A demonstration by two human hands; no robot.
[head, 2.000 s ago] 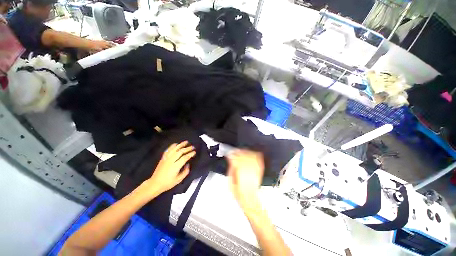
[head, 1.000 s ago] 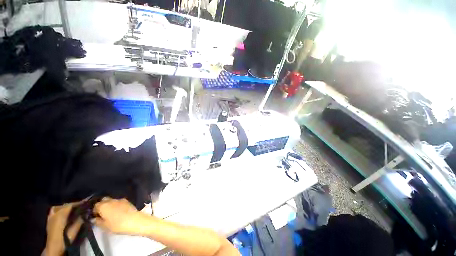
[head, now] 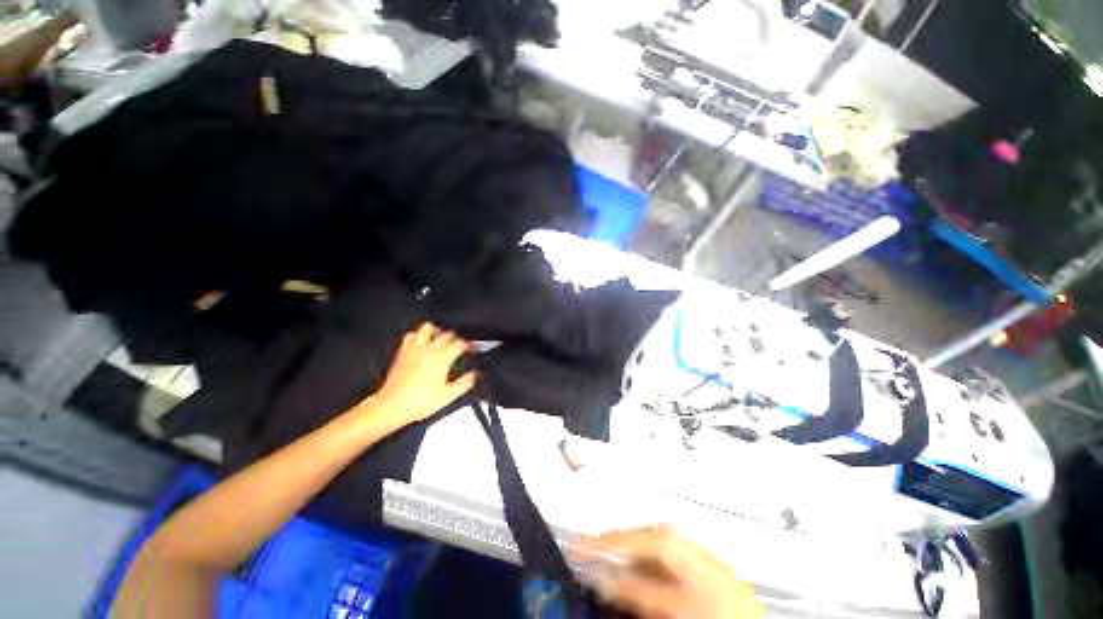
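Note:
A large black garment heap (head: 302, 181) with small tan marks lies left of the sewing machine (head: 774, 375). Its right part reaches the left end of the machine head. My left hand (head: 429, 377) pinches the black cloth at the top of a narrow black strip (head: 514, 484). The strip runs down over the table's front edge. My right hand (head: 665, 578) is blurred at the bottom edge, with its fingers at the strip's lower part; the exact grip is unclear. The needle area shows no hand.
White table (head: 714, 496) with a measuring strip (head: 448, 518) along its front edge. Dark snips (head: 937, 568) lie at its right end. A blue crate (head: 302, 568) is below left and another (head: 611, 206) behind. Two black bands drape the machine head. Another worktable stands behind.
The view has swung back left from the machine side. My hands, close together a second ago, are now apart: the left on the cloth, the right lower right with the strip stretched towards it.

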